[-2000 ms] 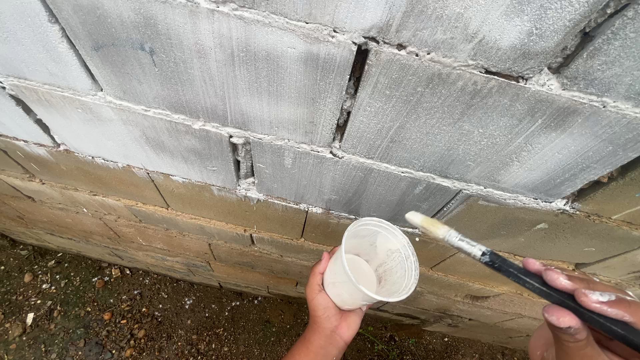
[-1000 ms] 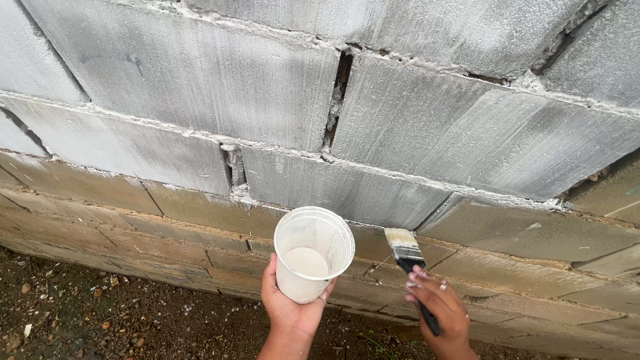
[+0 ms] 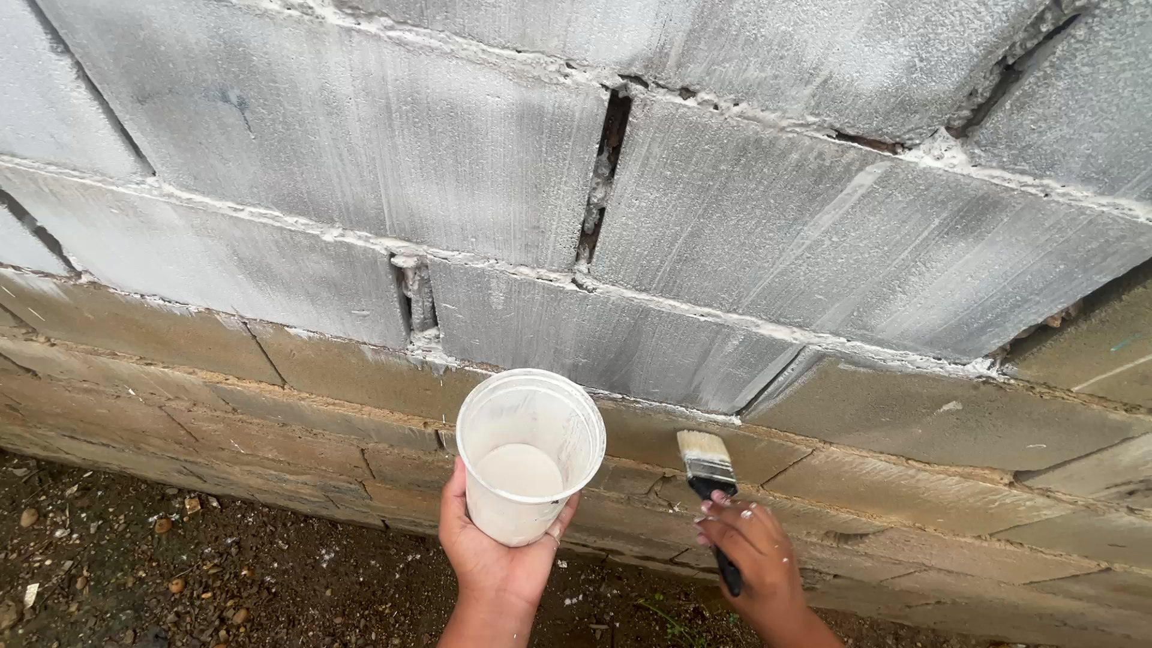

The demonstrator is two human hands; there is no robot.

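Note:
My left hand (image 3: 504, 562) holds a white plastic tub (image 3: 531, 450) from below, its mouth facing up, with whitish liquid paint (image 3: 519, 470) low inside and smears on the inner wall. To its right, my right hand (image 3: 756, 549) grips the black handle of a flat paintbrush (image 3: 708, 459); the pale bristles point up toward the wall. Whether the bristles touch the wall I cannot tell. Behind both hands stands a concrete block wall (image 3: 504, 153), coated greyish white in its upper courses and bare brown in the lower ones. White flecks mark the fingers of my right hand.
Dark, open gaps (image 3: 605, 175) run between several blocks, with rough mortar along the joints. Pebbly soil (image 3: 207, 558) lies at the wall's foot, dotted with white specks. A small green plant (image 3: 670, 621) grows at the bottom.
Since two seconds ago, my right hand and the brush have moved left and down, and the brush has turned from pointing left to pointing upward. The tub remains in my left hand.

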